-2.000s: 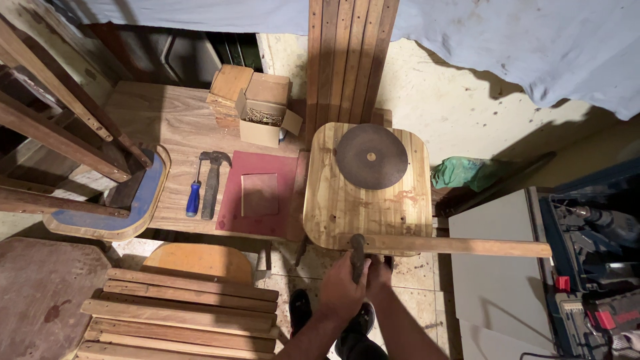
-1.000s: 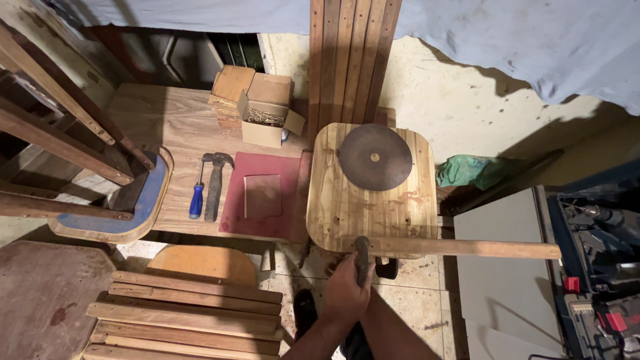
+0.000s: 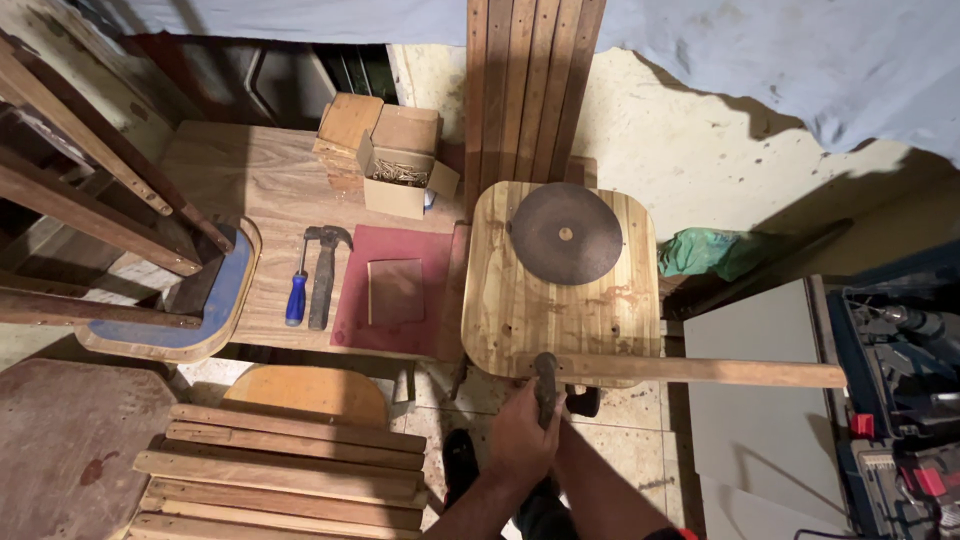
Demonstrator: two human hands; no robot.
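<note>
A wooden slat (image 3: 697, 370) lies across the near edge of a square stool seat (image 3: 487, 300) of striped wood, its right end sticking out past the seat. My left hand (image 3: 525, 427) grips a dark tool, seemingly a clamp (image 3: 547, 375), whose rounded top rests on the slat near its left end. Behind and below the left hand, my right hand is hidden; only the forearm shows, reaching under the seat's edge. A black part (image 3: 583, 401) juts out just right of the hands. On the seat's far half rests a round dark disc (image 3: 567, 259) with a small central hole.
Left of the seat, a low table (image 3: 277, 172) bears a claw hammer (image 3: 322, 277), a blue-handled screwdriver (image 3: 297, 296), red sandpaper (image 3: 352, 300) and a carton of screws (image 3: 396, 196). Stacked slats (image 3: 285, 480) lie near left, more stand behind the seat (image 3: 525, 90). A toolbox (image 3: 862, 360) is at right.
My right hand, partly visible beside the left two seconds ago, has gone out of sight behind it. The left hand keeps its grip at the slat's left end.
</note>
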